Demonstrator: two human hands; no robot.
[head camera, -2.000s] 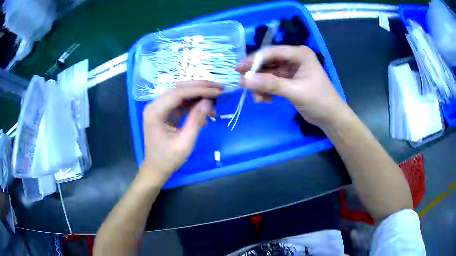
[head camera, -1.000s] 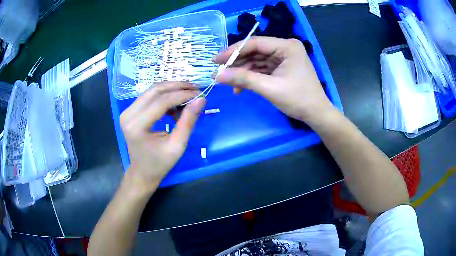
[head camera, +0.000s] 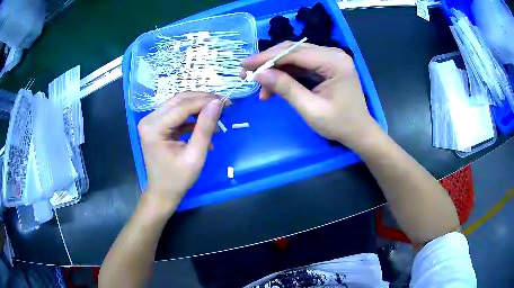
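Observation:
A white wire-lead component (head camera: 277, 58) is pinched between the thumb and fingers of my right hand (head camera: 321, 93), its thick end pointing up and right. Its thin leads run down-left to my left hand (head camera: 177, 138), whose thumb and index finger close at the lead ends. Whether a black housing is in my left fingers is hidden. Both hands are above the blue tray (head camera: 270, 163). Short white sleeves (head camera: 230, 172) lie on the tray floor.
A clear parts box (head camera: 135, 93) full of white leads is in the tray's left part. Black housings (head camera: 315, 22) lie at its upper right. Side boxes with white strips stand left (head camera: 42, 149) and right (head camera: 459, 107). A green belt (head camera: 84, 34) runs behind; a red stool (head camera: 456, 194) is below.
The view has shifted over the tray. The component in my right hand has tilted flatter, and my left thumb and index finger have closed at its lead ends.

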